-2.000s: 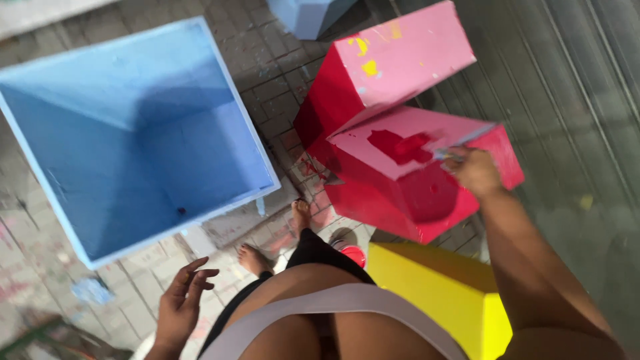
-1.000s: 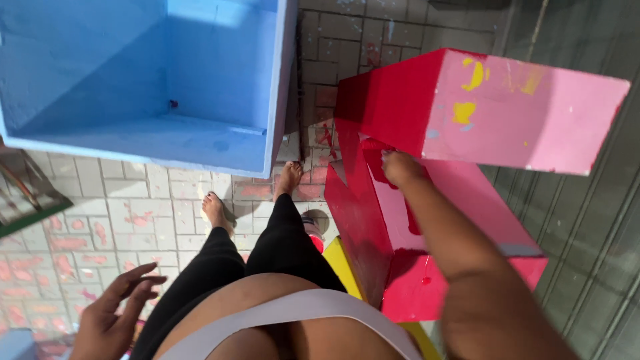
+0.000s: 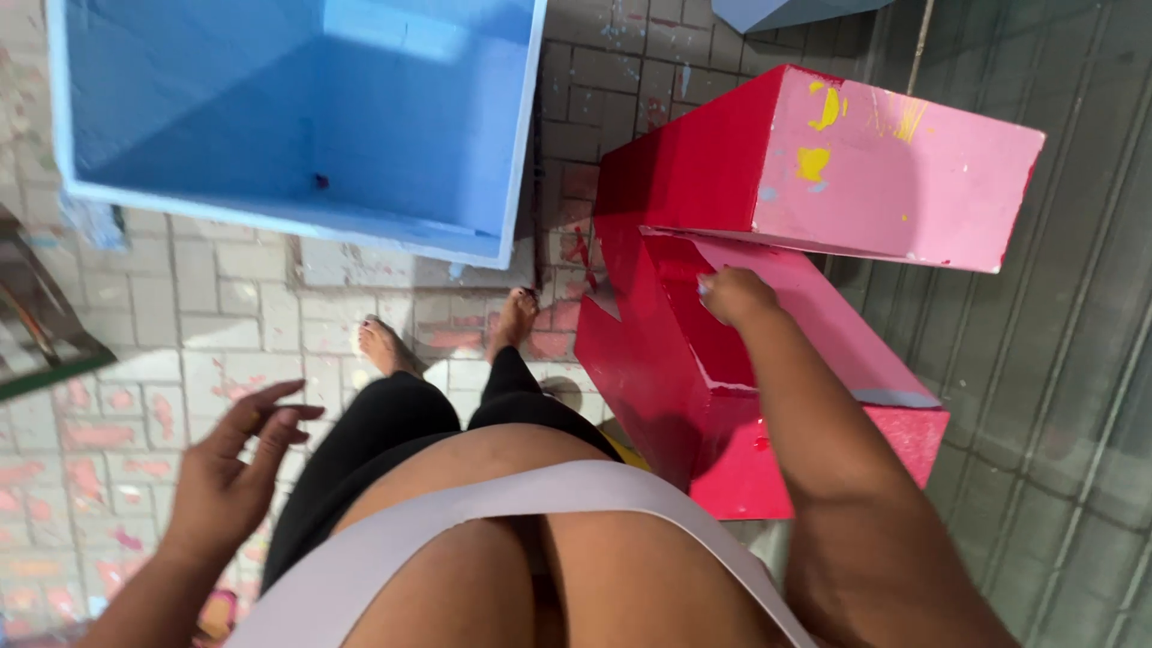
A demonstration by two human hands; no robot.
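Observation:
My right hand (image 3: 740,295) is closed around a small tool, mostly hidden by the fingers, probably a paintbrush. It rests at a pink panel (image 3: 832,333) of a red-and-pink box structure, beside a glossy band of wet-looking red paint (image 3: 697,301). A pink upper block (image 3: 900,180) with yellow and pale blue paint marks juts out above that panel. My left hand (image 3: 236,459) hangs at the lower left over the floor, fingers apart, holding nothing.
A large light-blue open box (image 3: 517,135) stands at the upper left. Grey paving (image 3: 216,306) bears red paint marks. A corrugated metal surface (image 3: 1035,378) runs along the right. A green-edged object (image 3: 54,373) lies far left; part of a blue-grey object (image 3: 792,11) shows at the top.
Two seconds ago my right hand was near the outer end of the pink panel; now it is at the inner part. The red paint there covers a longer strip. The view has turned.

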